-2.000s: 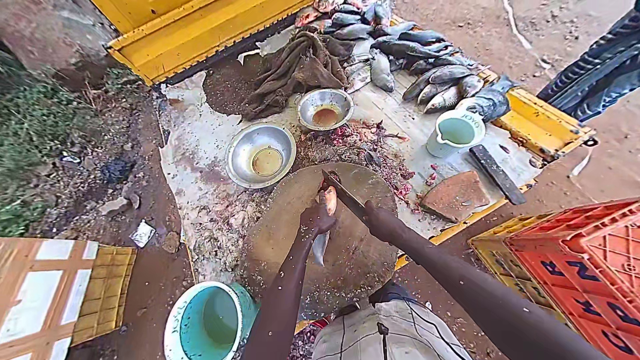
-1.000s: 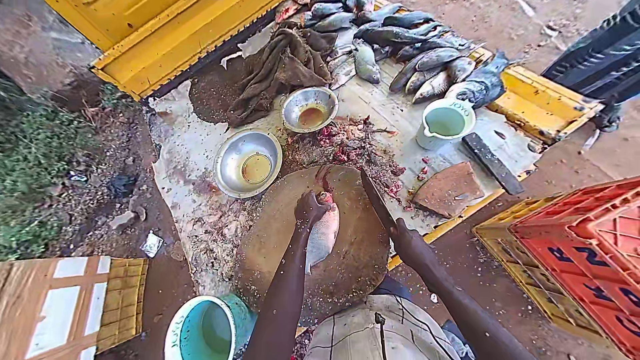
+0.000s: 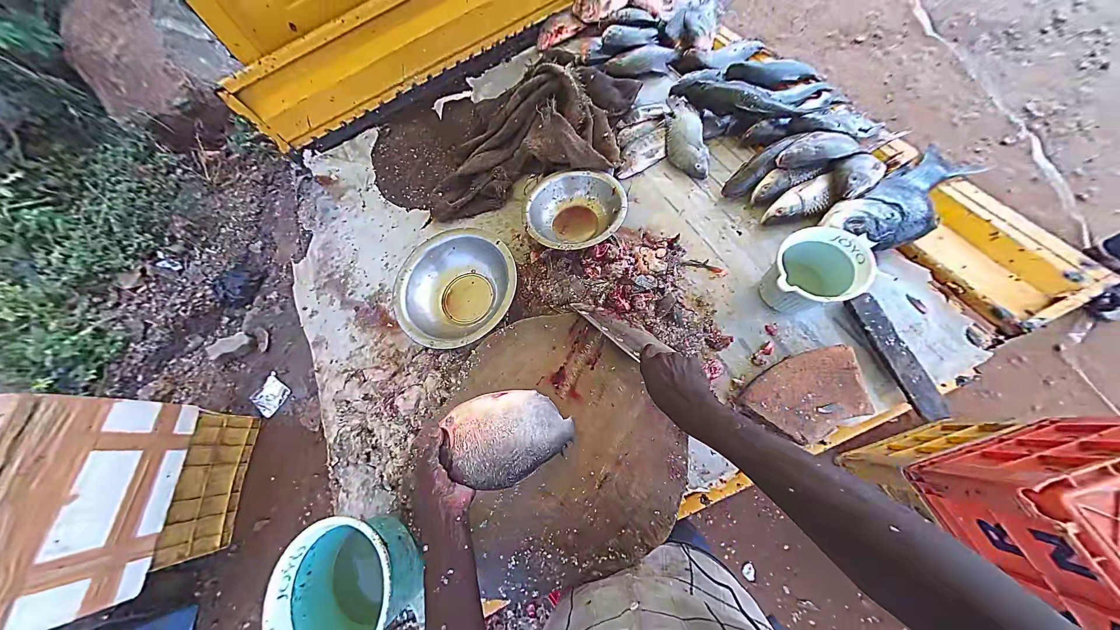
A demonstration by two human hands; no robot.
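My left hand [image 3: 444,477] holds a pale, scaled fish [image 3: 507,439] over the left part of a round wooden chopping block [image 3: 604,477]. The fish's cut end is toward my fingers, which it partly hides. My right hand [image 3: 678,378] grips a knife [image 3: 619,331]; the blade points up and left over the block's far edge, apart from the fish. Blood streaks mark the wood below the blade. Just beyond the block lies a heap of fish guts and scraps [image 3: 639,276].
Two metal bowls [image 3: 455,289] with murky liquid, a brown cloth [image 3: 542,131], a pile of whole fish [image 3: 787,114], a plastic jug [image 3: 818,267], a brick-coloured slab [image 3: 809,394] and a dark bar [image 3: 894,354] surround the block. A bucket [image 3: 332,577] stands near left, red crates [image 3: 1006,507] at right.
My left hand has moved left with the fish, lifting it off the middle of the block. The knife, upright at the block's right side a second ago, now slants across its far edge.
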